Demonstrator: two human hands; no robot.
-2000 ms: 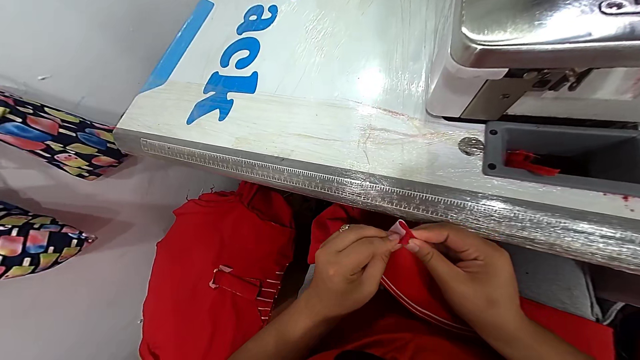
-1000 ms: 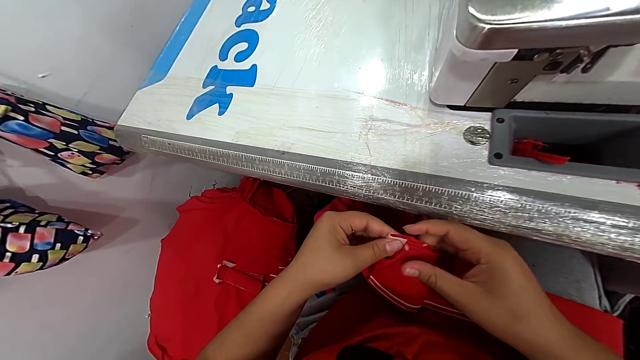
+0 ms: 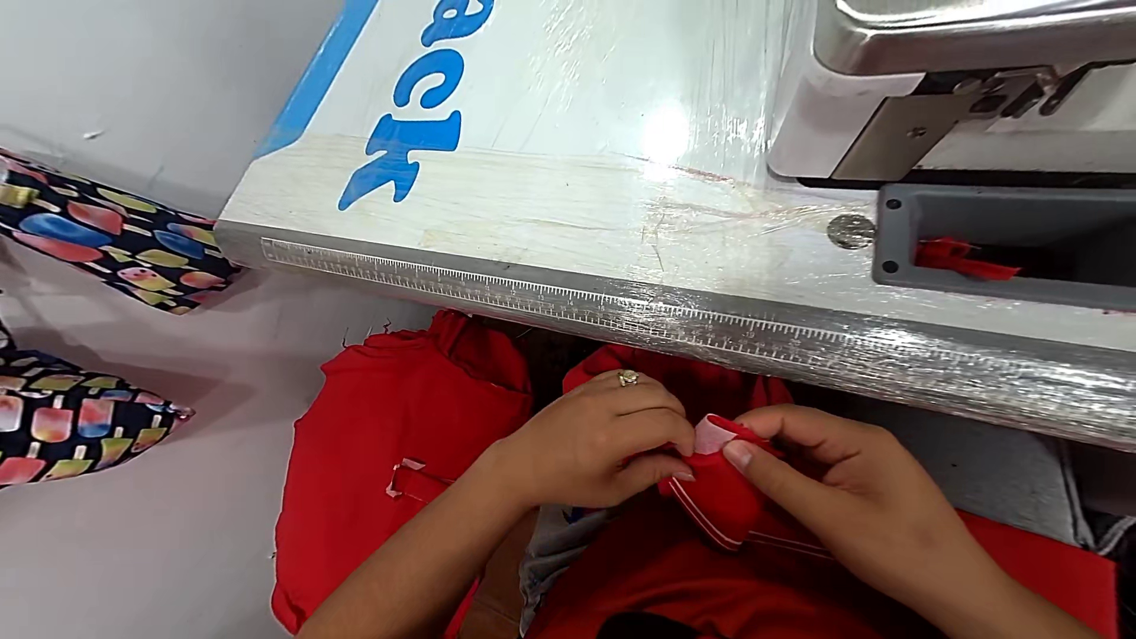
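A piece of red fabric (image 3: 723, 497) with white stitch lines and a folded, pale-backed edge lies across my lap, in front of the table edge. My left hand (image 3: 612, 439), with a ring on one finger, pinches the fabric just left of the fold. On the other side, my right hand (image 3: 834, 470) grips the folded edge between thumb and fingers. More red fabric (image 3: 382, 444) with a small strap-like strip and frayed edges hangs to the left of my left forearm.
A plastic-wrapped table (image 3: 550, 213) with a printed ruler along its front edge spans the view. On it, a sewing machine (image 3: 887, 115) stands at right beside a grey tray (image 3: 896, 232) holding red scraps (image 3: 963, 257). Patterned fabric (image 3: 115, 235) is at far left.
Both hands have kept hold of the red fabric while the fingers shifted along it. The pale fold, largely covered one second ago, shows again between them.
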